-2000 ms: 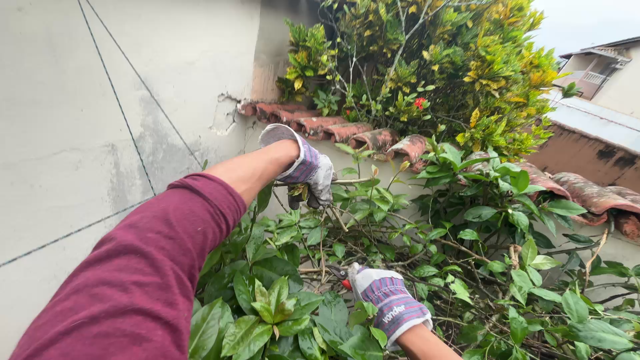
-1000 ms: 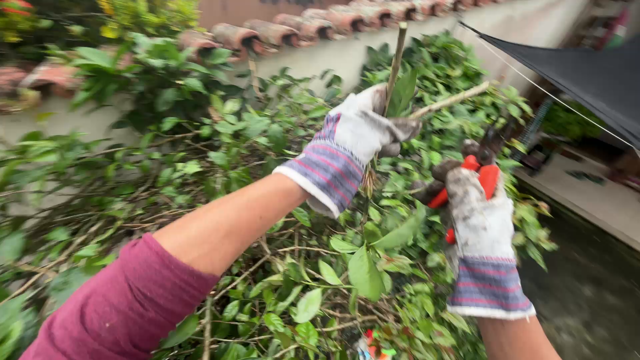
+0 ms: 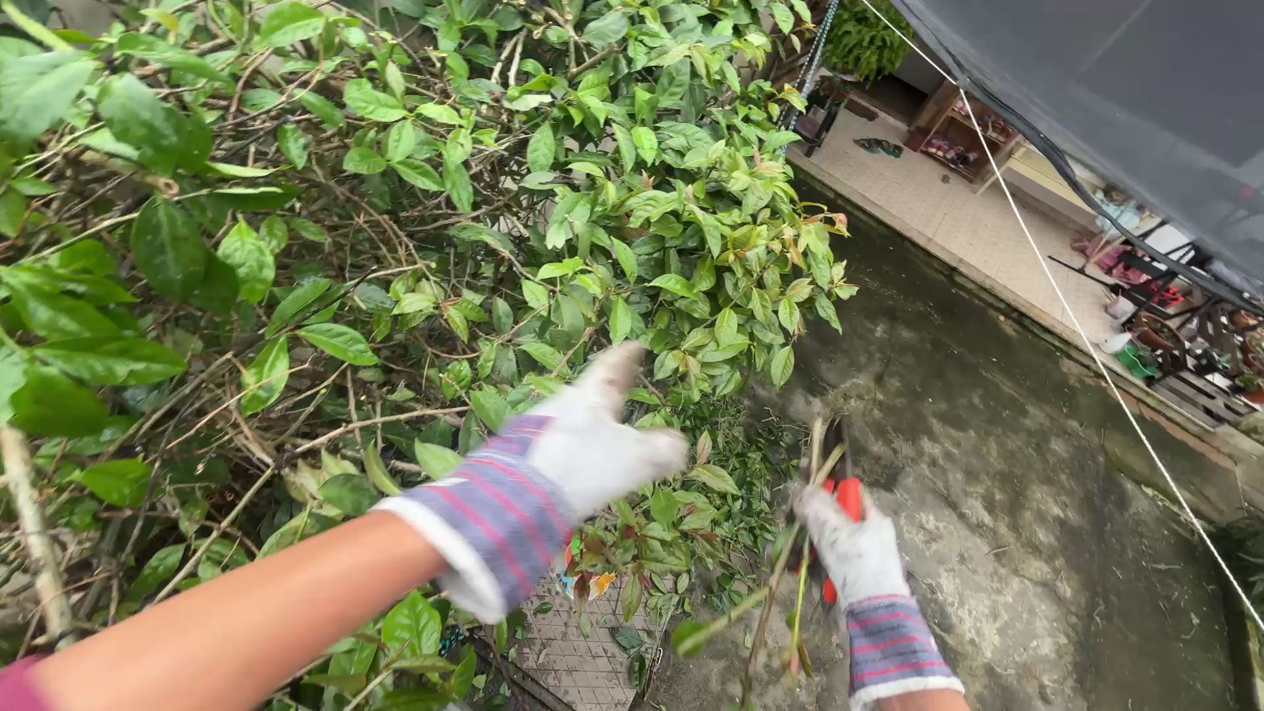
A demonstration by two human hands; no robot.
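My left hand (image 3: 597, 439), in a white work glove with a striped cuff, reaches out over the leafy shrub (image 3: 632, 217). Its fingers are spread and blurred, with nothing seen in them. Lower right, my right hand (image 3: 849, 533), gloved alike, is closed around red-handled pruning shears (image 3: 847, 499), whose dark blades point up. Several cut stems (image 3: 770, 602) lie against the same hand and hang down below it; how they are held is partly hidden.
A dark shade cloth (image 3: 1116, 109) spans the upper right, with a white cord (image 3: 1066, 296) running down beside it. Far below lie a stained concrete floor (image 3: 987, 513), a tiled ledge (image 3: 948, 197) with household items, and cut leaves. Bare branches (image 3: 35, 523) stand at left.
The view has swung right and down, off the wall and roof tiles. One second ago my left hand held cut stems; now it is open, and stems are at my right hand.
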